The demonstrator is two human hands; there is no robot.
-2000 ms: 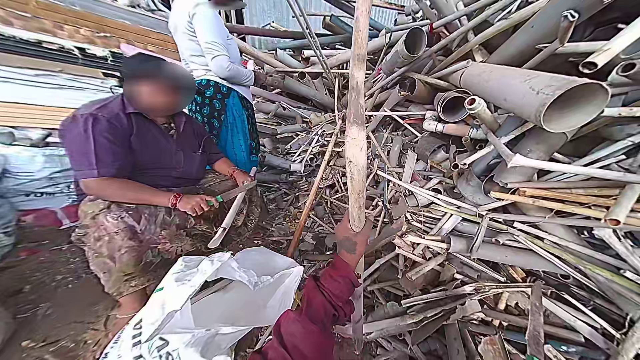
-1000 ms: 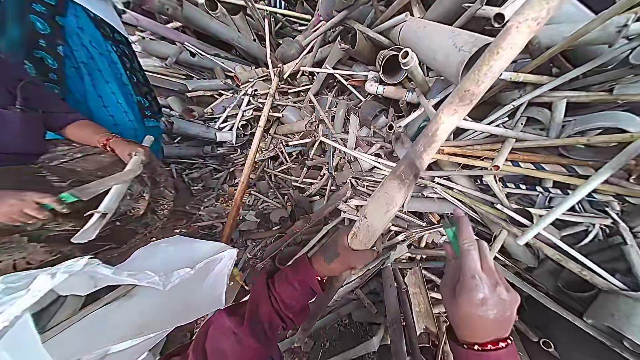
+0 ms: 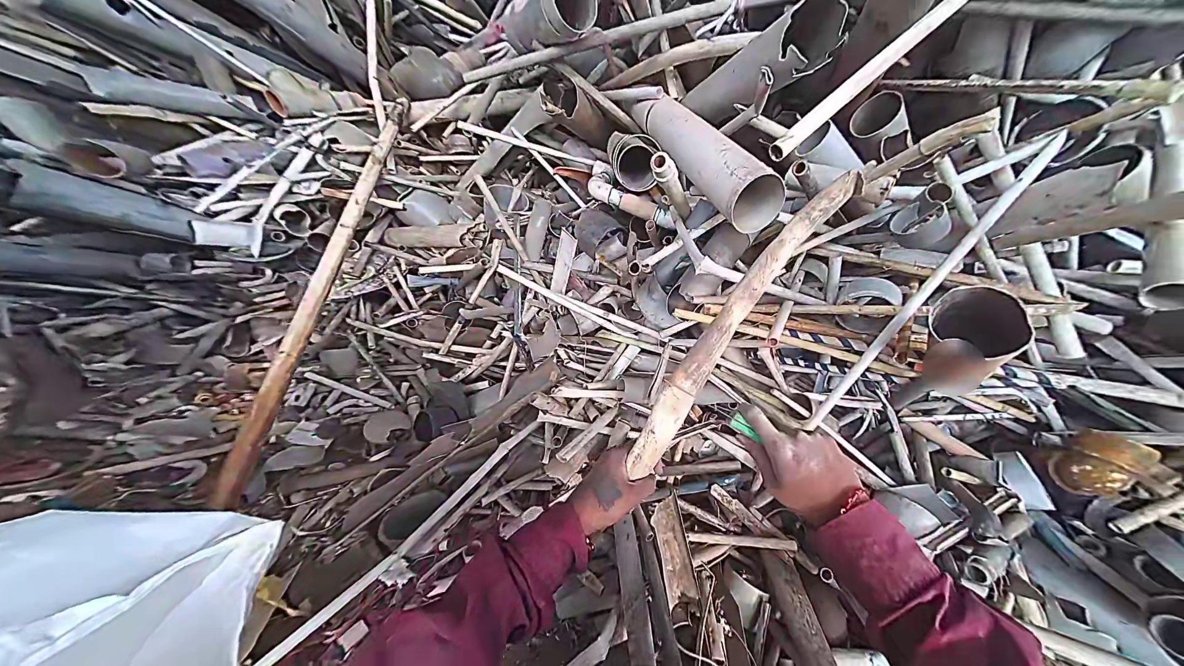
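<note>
A long, worn strip point(image 3: 740, 310) of wood or split pipe slants up and to the right from my left hand point(image 3: 610, 490), which grips its lower end. To the right, my right hand point(image 3: 803, 470) lies over the pile, near the foot of a thin pale rod point(image 3: 934, 277). A small green piece point(image 3: 743, 426) shows at its fingertips. The fingers are curled, and whether they hold the rod, the green thing or both is unclear.
Old pipes and broken pieces fill the view, among them a wide grey pipe point(image 3: 712, 162) and an open-ended pipe point(image 3: 980, 324). A long brown pole point(image 3: 305, 319) leans at left. Part of a white sack point(image 3: 120, 583) is at lower left.
The view has swung right, and the people seen earlier are out of it. My right hand came into view by one second ago. My left hand has kept its grip on the strip.
</note>
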